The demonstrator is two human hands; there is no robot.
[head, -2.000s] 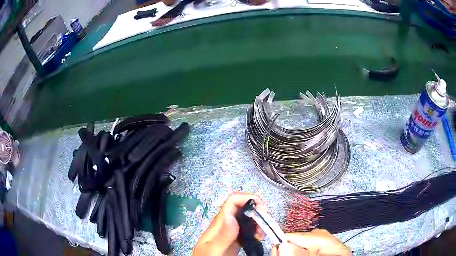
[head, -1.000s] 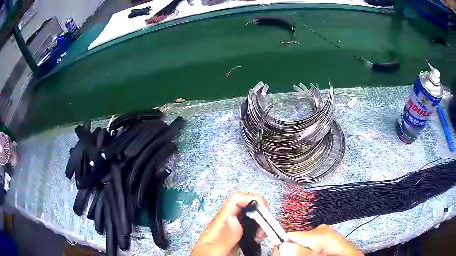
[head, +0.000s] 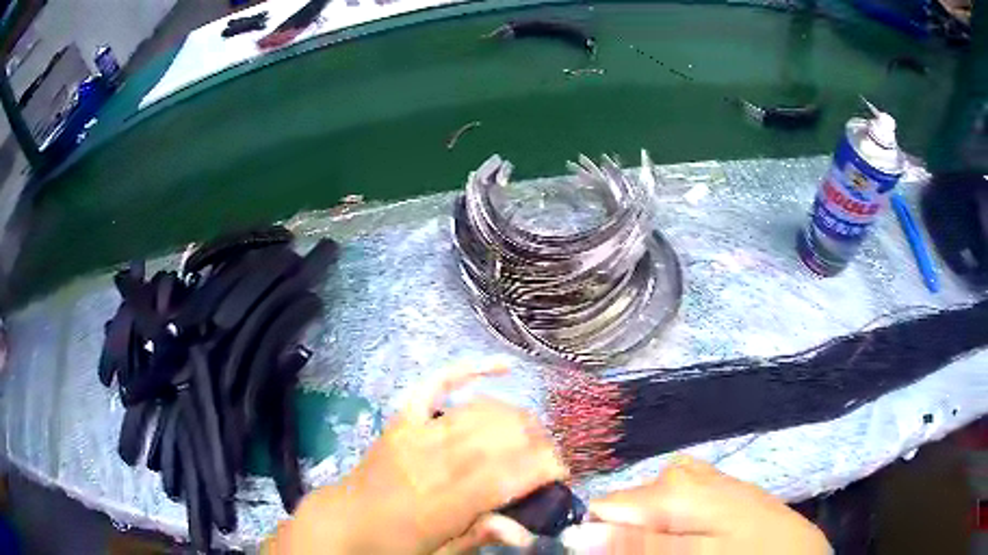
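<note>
My left hand [head: 433,472] is closed on a black sleeve [head: 547,507] at the bottom centre, its end showing between my hands. My right hand [head: 704,515] is at the sleeve's end, fingers closed on a pale strip that is mostly hidden and cut off by the lower edge. The pile of black sleeves [head: 217,358] lies at left. The nested steel strips [head: 563,282] stand in the centre, above my hands. The black wire bundle [head: 758,401] lies to the right, its red-copper ends [head: 585,423] near my hands.
A white and blue aerosol can [head: 850,195] stands at right, beside a blue stick [head: 915,241]. A dark rounded mass [head: 959,228] is at the far right. The green belt [head: 358,141] runs behind the bench, carrying black curved pieces [head: 547,33].
The view has shifted right. My left hand has turned over with its back showing. The sleeve and hands are lower, and the pale strip between them is now mostly hidden.
</note>
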